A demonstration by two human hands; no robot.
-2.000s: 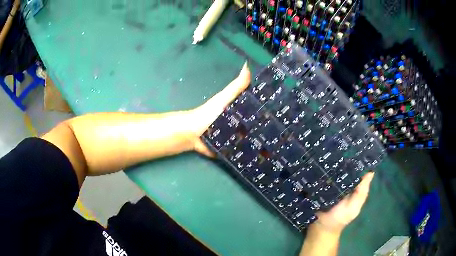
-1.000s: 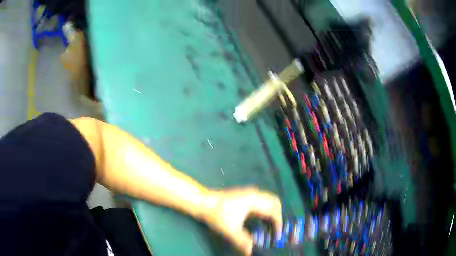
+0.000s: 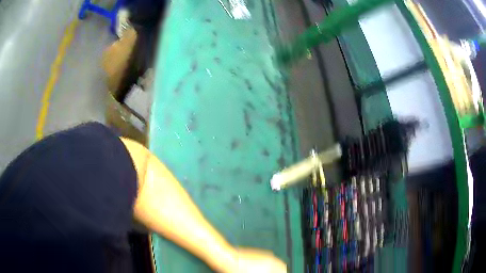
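My left forearm reaches across the green mat [image 3: 213,106] towards the bottom of the view. My left hand [image 3: 261,262] is blurred and cut off by the bottom edge, so its fingers and anything in them are hidden. My right hand is out of the picture. A stack of populated panels [image 3: 343,226], with blurred red, blue and whitish parts, stands right of my left hand at the bottom right. No single panel shows in a hand.
A long cream tapered stick [image 3: 301,169] with a side fitting lies just above the stack. A dark ribbed object [image 3: 378,149] is beside it. Green frame posts [image 3: 330,29] cross the upper right. A brown box [image 3: 121,61] and grey floor with a yellow line are at left.
The panel held in both hands two seconds ago is out of view, and so is my right hand. The view has turned, shifting the stacks down; my left hand has moved to the bottom edge.
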